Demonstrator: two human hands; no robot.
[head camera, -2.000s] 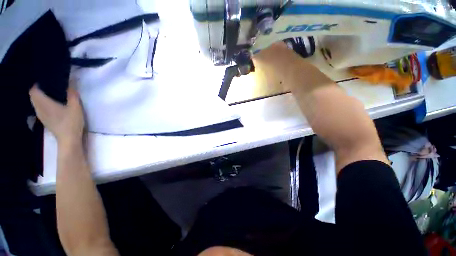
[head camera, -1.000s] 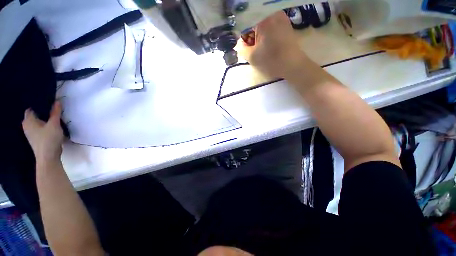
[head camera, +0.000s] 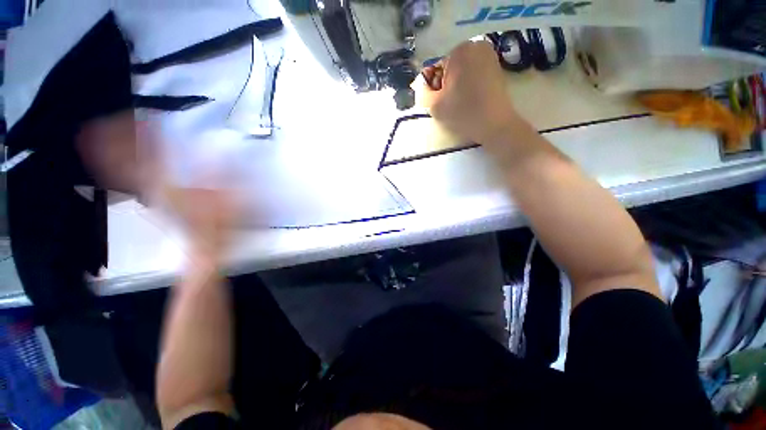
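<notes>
A large garment panel (head camera: 319, 180) lies white side up on the machine table, its corner near the front edge. A small white piece with a dark edge (head camera: 262, 92) lies on it. My left hand (head camera: 189, 189) is badly blurred over the panel's left part; its fingers cannot be made out. My right hand (head camera: 466, 88) is beside the presser foot and needle (head camera: 403, 88), fingers curled around something small and dark that I cannot identify. Black fabric (head camera: 59, 185) is folded over the panel's left side and hangs off the table.
The white sewing machine (head camera: 621, 17) stands at the top right. Black scissor handles (head camera: 537, 50) show under its arm. An orange fuzzy bundle (head camera: 697, 113) lies on the bed at right, beside coloured rings (head camera: 746, 101). A blue crate (head camera: 25, 361) is at lower left.
My left hand has left the black fabric's edge and moved right over the panel. My right hand has come nearer since two seconds ago and stays beside the needle area, fingers curled.
</notes>
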